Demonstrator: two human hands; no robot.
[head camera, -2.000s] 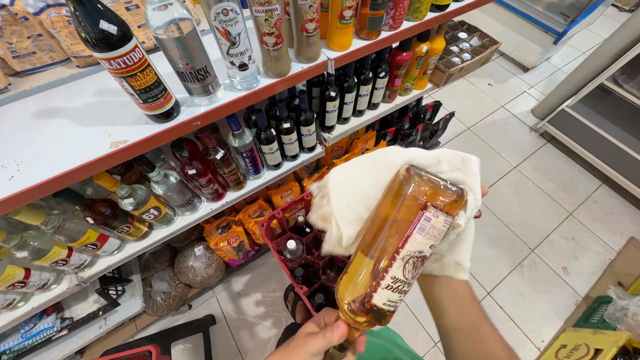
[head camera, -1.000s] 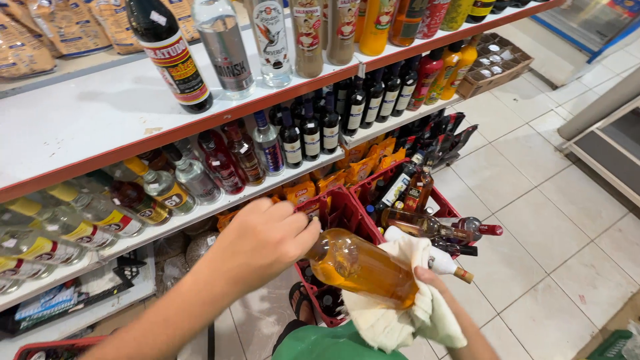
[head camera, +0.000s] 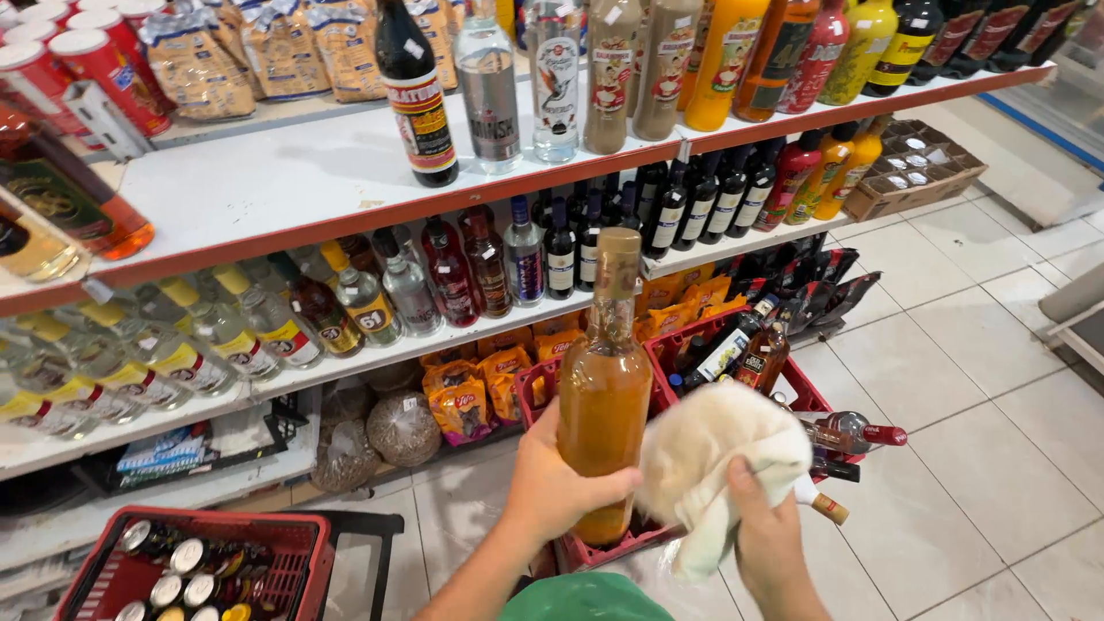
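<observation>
My left hand (head camera: 556, 483) grips the lower body of a glass bottle of amber liquor (head camera: 604, 397), which stands upright with its gold-coloured cap at the top. My right hand (head camera: 763, 526) holds a bunched cream cloth (head camera: 733, 448) just right of the bottle. Behind and below them is a red plastic crate (head camera: 806, 388) with several bottles lying in it, some sticking out past its right side. Another red crate section (head camera: 539, 384) shows behind the held bottle, which hides part of it.
A white shelf with a red edge (head camera: 345, 220) crosses the view, with liquor bottles (head camera: 496, 95) along its back right. Lower shelves hold more bottles (head camera: 354, 293) and orange bags (head camera: 457, 401). A red basket of jars (head camera: 207, 517) stands bottom left; a cardboard box (head camera: 914, 185) is on the tiled floor.
The bottle has gone from tilted to upright, and my left hand has moved from its neck end to its lower body. The cloth has come off the bottle in my right hand.
</observation>
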